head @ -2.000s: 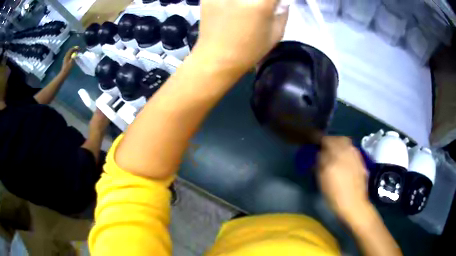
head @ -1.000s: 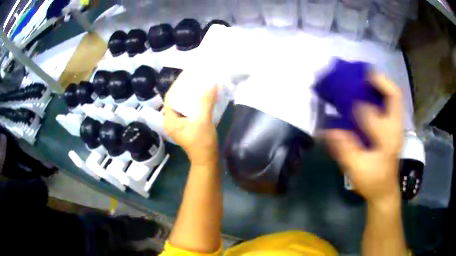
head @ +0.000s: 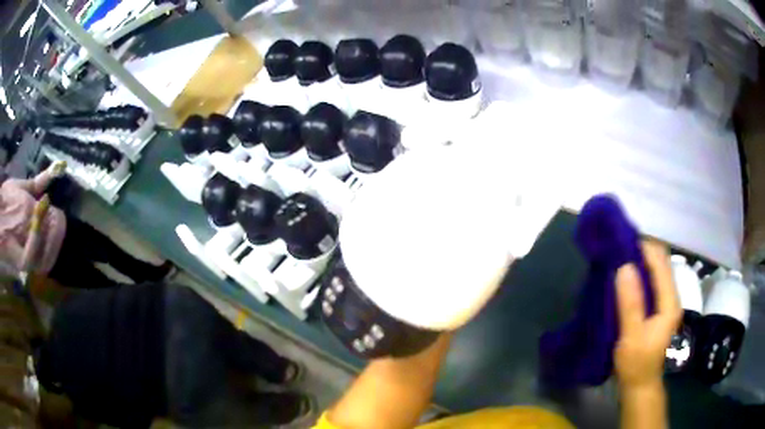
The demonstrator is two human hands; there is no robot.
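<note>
A white PTZ dome camera [head: 428, 243] is held up close in front of me, its black ball head with light dots pointing down left. My left hand [head: 411, 369] is under and behind it; only the wrist and forearm show, the fingers are hidden by the camera. My right hand [head: 650, 314] holds a crumpled dark purple cleaning cloth [head: 600, 293] to the right of the camera, apart from it.
Rows of dome cameras [head: 323, 130] stand on the bench at the left. Clear trays [head: 604, 50] line the back of the white strip [head: 637, 151]. Two cameras [head: 723, 323] lie at the far right. People [head: 143, 352] are at the left.
The camera has turned so its dotted face shows at lower left, and it now hides my left hand. My right hand and the cloth have moved lower. The view has shifted.
</note>
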